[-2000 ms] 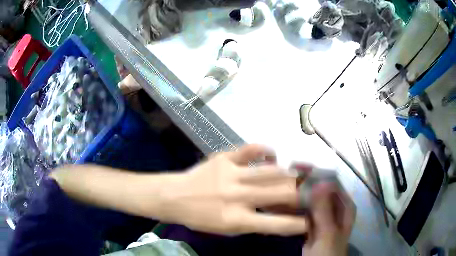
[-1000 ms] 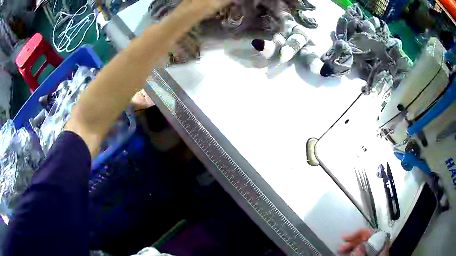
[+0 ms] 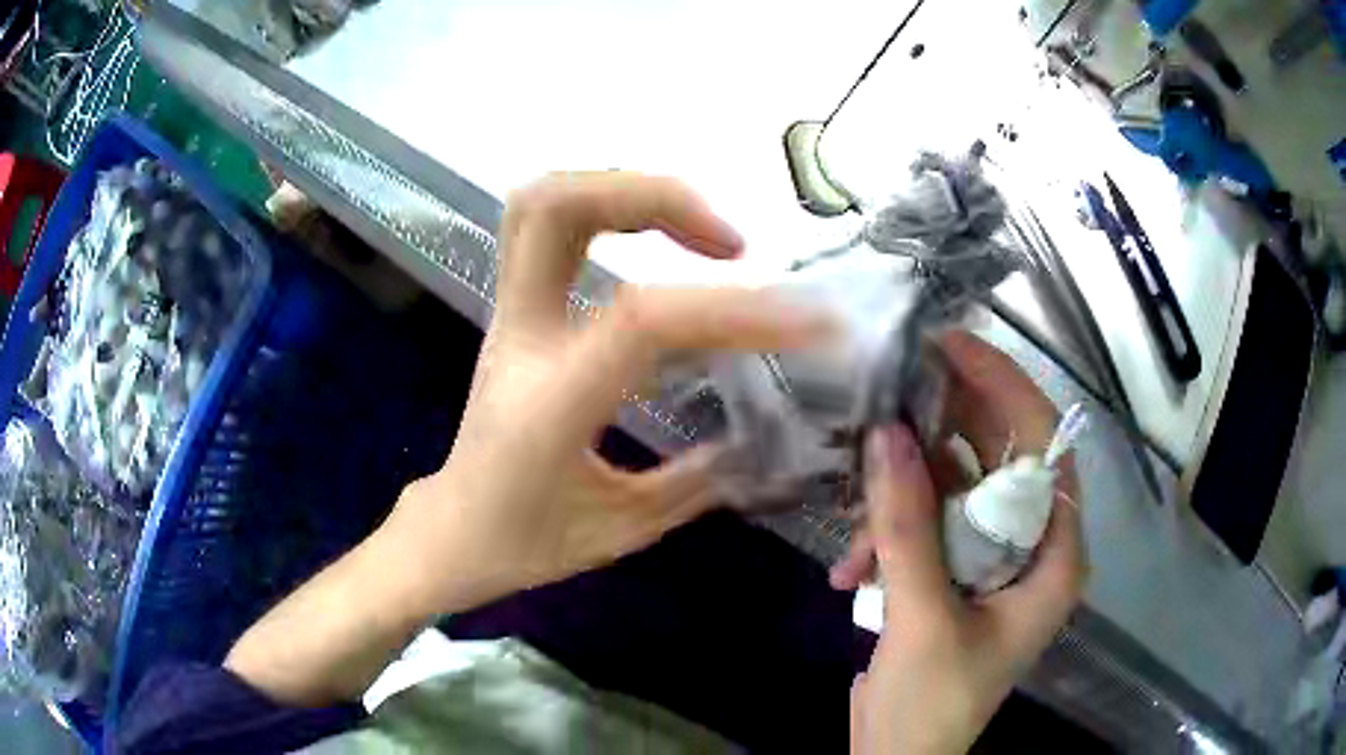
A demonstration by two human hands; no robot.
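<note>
A limp grey plush skin (image 3: 945,221) is held up over the table's front edge, blurred in part. My left hand (image 3: 576,384) is at its left side, thumb on the fabric and index finger raised and curled. My right hand (image 3: 960,546) grips the skin's lower right side with thumb and fingers. A stuffed white and grey piece (image 3: 1007,509) sits in my right palm, with loose white threads at its tip. The rest of this piece is hidden by my fingers.
Silver tweezers (image 3: 1066,303) and black snips (image 3: 1144,280) lie on the white table beside the bed plate's tan tab (image 3: 815,165). The sewing machine's blue part (image 3: 1203,140) is at upper right. A blue basket (image 3: 199,487) with grey-white pieces is at left, with a red stool (image 3: 22,214) behind.
My left hand has come back from the far pile and now holds a grey skin. My right hand has moved up and left with the stuffed piece. The view has shifted.
</note>
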